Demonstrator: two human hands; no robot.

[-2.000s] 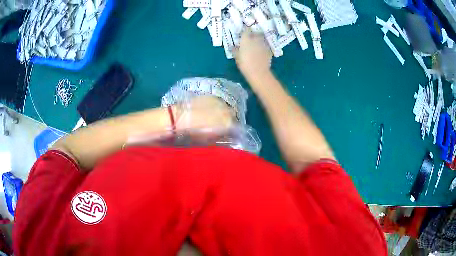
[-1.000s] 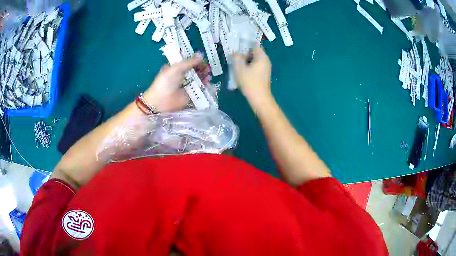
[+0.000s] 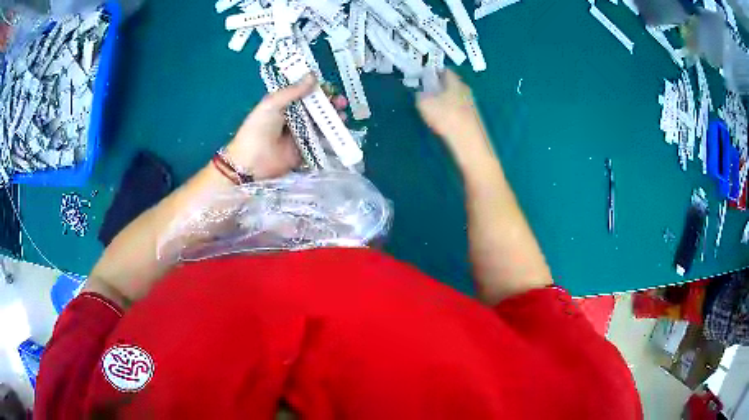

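Note:
A loose pile of white perforated strips (image 3: 390,37) lies at the top middle of the green bench. My left hand (image 3: 275,135) holds several strips (image 3: 331,123) as a bundle, thumb on top, slanting down to the right. My right hand (image 3: 446,102) is at the pile's lower right edge, blurred, its fingertips on a pale strip end (image 3: 431,75); whether it grips it is unclear. A clear plastic bag (image 3: 287,217) with pale contents lies between my left forearm and my body, just below the held strips.
A blue tray (image 3: 98,98) heaped with strips is at the left. Near it are small metal parts (image 3: 74,213) and a dark phone (image 3: 135,193). At the right lie a thin rod (image 3: 610,197), a dark-handled tool (image 3: 691,234), narrow white strips (image 3: 682,115) and a blue-handled tool (image 3: 723,160).
My left hand has come off the bag area and now holds a strip bundle, larger than one second ago. My right hand has moved slightly right. The view has shifted, so the tray sits farther left.

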